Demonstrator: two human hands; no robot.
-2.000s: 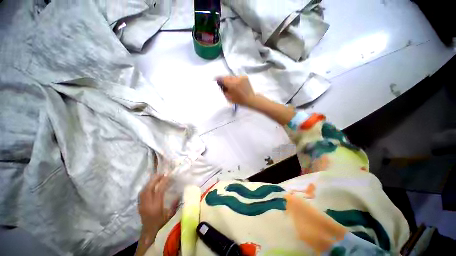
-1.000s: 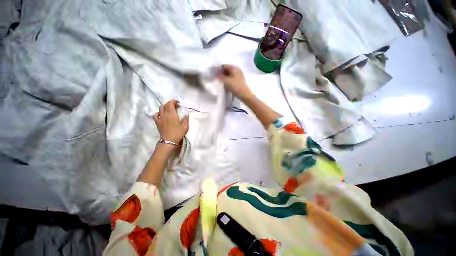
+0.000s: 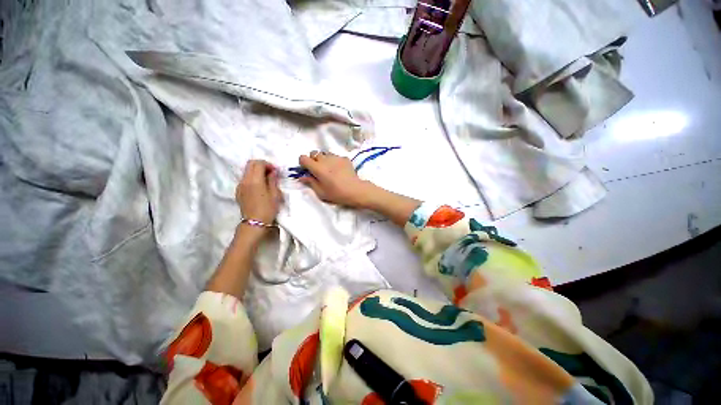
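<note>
A pale grey-white garment is spread over the table in front of me and to the left. My left hand pinches the cloth near its middle. My right hand is just to the right of it, closed around dark thread snips whose tip points left, close to my left fingertips. A bright blue cord trails from my right hand over the table. Any thread between the hands is too small to tell.
A smartphone stands in a green tape roll at the far side of the white table. More pale cloth lies at the far right. The table's dark edge curves along the near right.
My right hand has moved down and left, next to my left hand, and the snips now show at the cloth. My left hand has stayed near the same spot. The blurred cloth now lies still.
</note>
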